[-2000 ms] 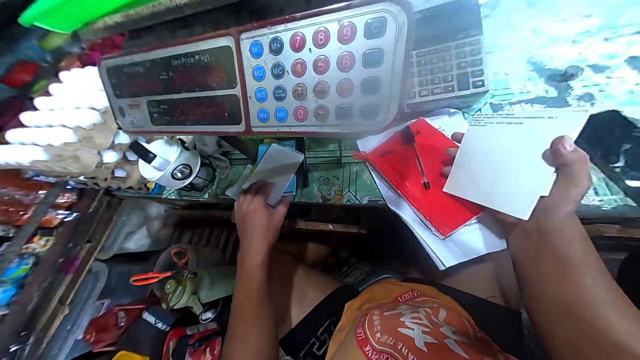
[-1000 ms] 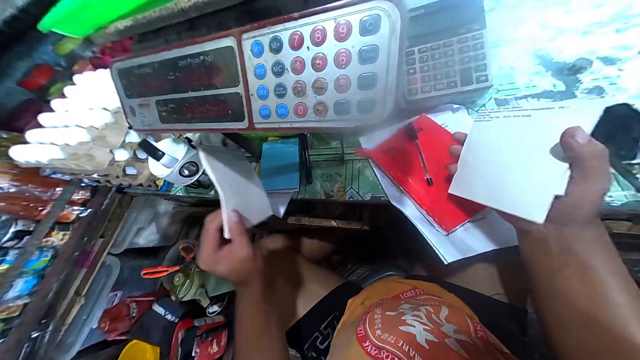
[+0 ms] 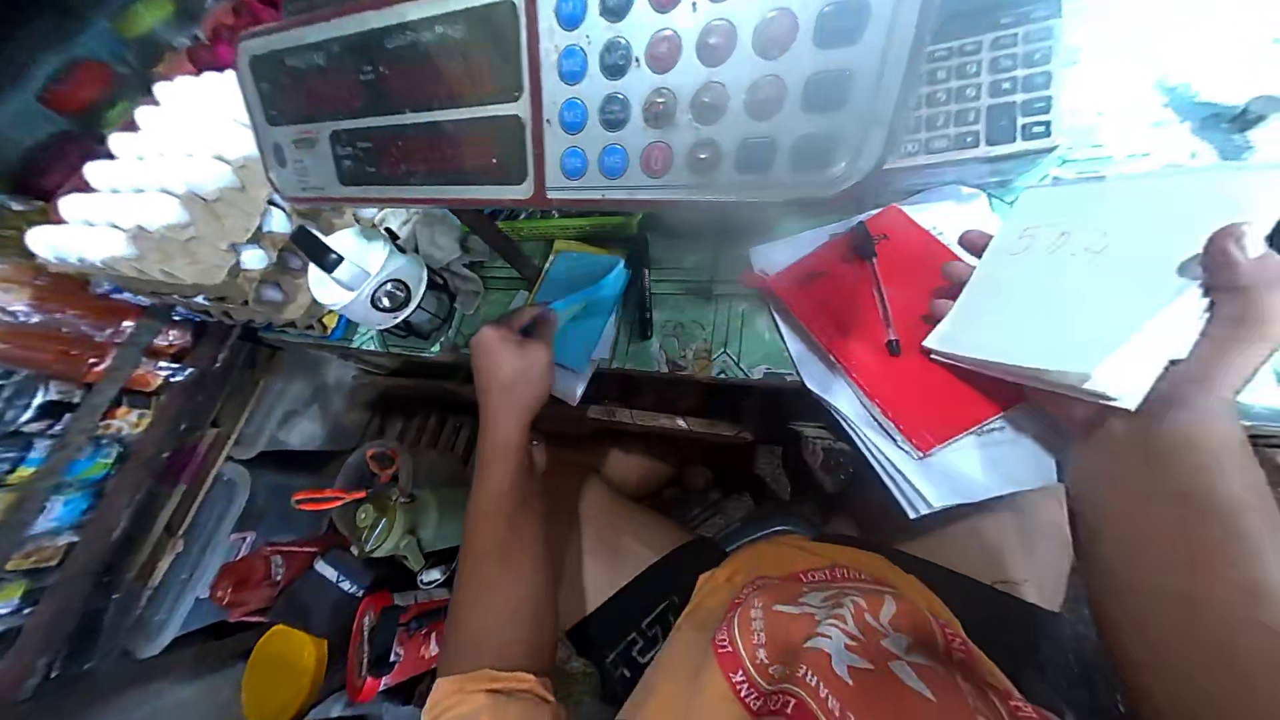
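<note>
My left hand is at the near edge of the green counter, its fingers on the lower left part of a blue booklet; blur hides how firmly it grips. White paper shows under the booklet. In my right hand is a stack of white paper sheets, the thumb on top and fingertips at its left edge; the top sheet bears handwriting. Below and left of that stack, a red notebook lies over loose white papers, with a ballpoint pen on it.
A digital price scale spans the back, beside a calculator. Trays of white eggs are stacked at the left, next to a white lamp. Orange-handled scissors, a yellow lid and bags sit below the counter.
My left hand held a white paper near the lamp a second ago; now it is at the blue booklet, without that paper. The top sheet in my right hand shows handwriting instead of printed lines.
</note>
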